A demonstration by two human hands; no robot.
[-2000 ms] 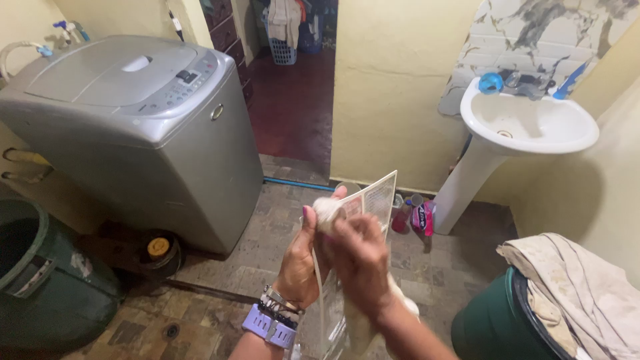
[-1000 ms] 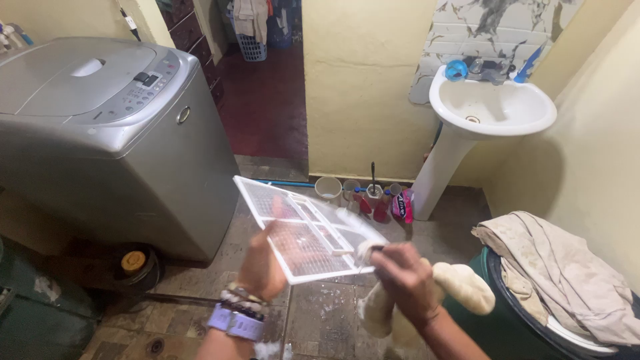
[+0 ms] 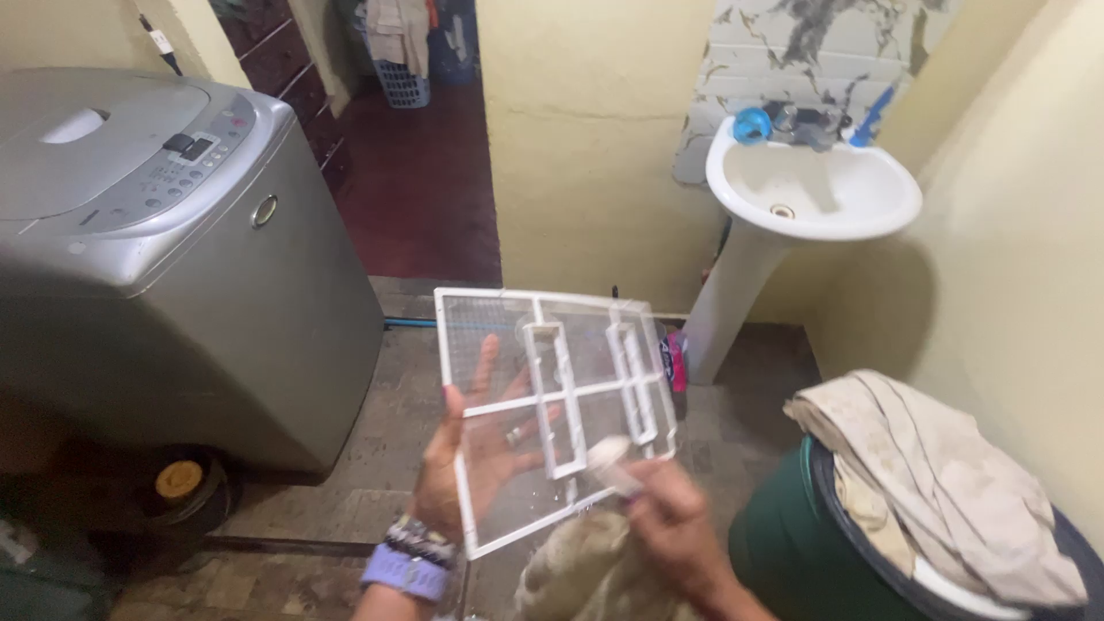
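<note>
A white-framed mesh filter screen (image 3: 565, 401) is held up at the middle of the head view. My left hand (image 3: 483, 457) supports it from behind, thumb at the left edge and fingers spread behind the see-through mesh. My right hand (image 3: 677, 526) is closed on a pale cloth (image 3: 604, 569); a bunched end pokes out above the fingers against the screen's lower right, and the rest hangs below. The right hand is somewhat blurred.
A grey washing machine (image 3: 259, 345) stands at left, with a small bucket (image 3: 194, 500) beside it. A white pedestal sink (image 3: 828, 194) is at upper right. A green bin (image 3: 776, 526) draped with beige cloth (image 3: 949, 483) stands at lower right. Tiled floor lies below.
The screen has turned from a slanted pose to face the view more fully. My right hand with the cloth is now at its lower right part. Two seconds ago the screen was nearly edge-on.
</note>
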